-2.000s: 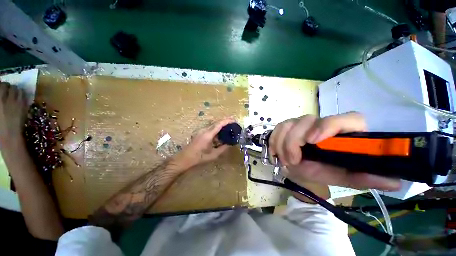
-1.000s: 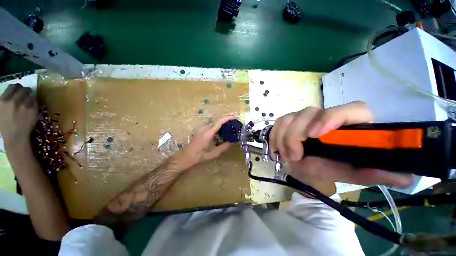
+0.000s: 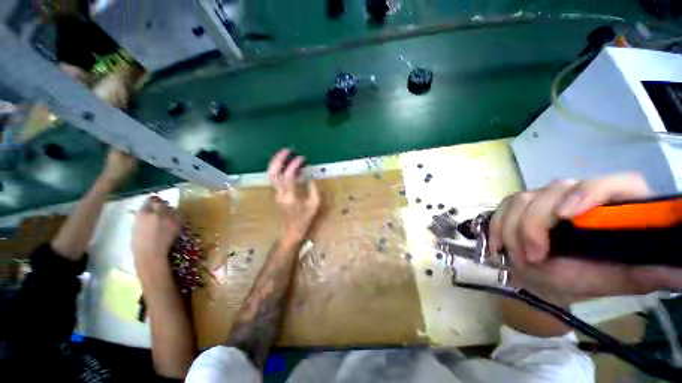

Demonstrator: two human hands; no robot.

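My left hand (image 3: 294,187) is stretched out to the bench's far edge beside the belt. Its fingers are curled round a dark round housing (image 3: 296,159), mostly hidden and blurred. My right hand (image 3: 557,224) grips the black and orange electric screwdriver (image 3: 628,238) at the right. The tool's silver nose (image 3: 456,230) points left over the yellowed sheet (image 3: 464,176), with no housing at its tip.
The green belt (image 3: 478,112) carries several dark units (image 3: 420,80). A neighbour's arm (image 3: 166,299) lies by tangled lead wires (image 3: 187,258) at left. Another person's arm (image 3: 93,202) reaches toward the belt. A white box (image 3: 591,127) stands right. A pale post (image 3: 142,142) crosses upper left.
My left hand has moved from the screwdriver's nose up and left to the bench's far edge, with the dark housing. The view has swung left, showing more of the neighbouring area.
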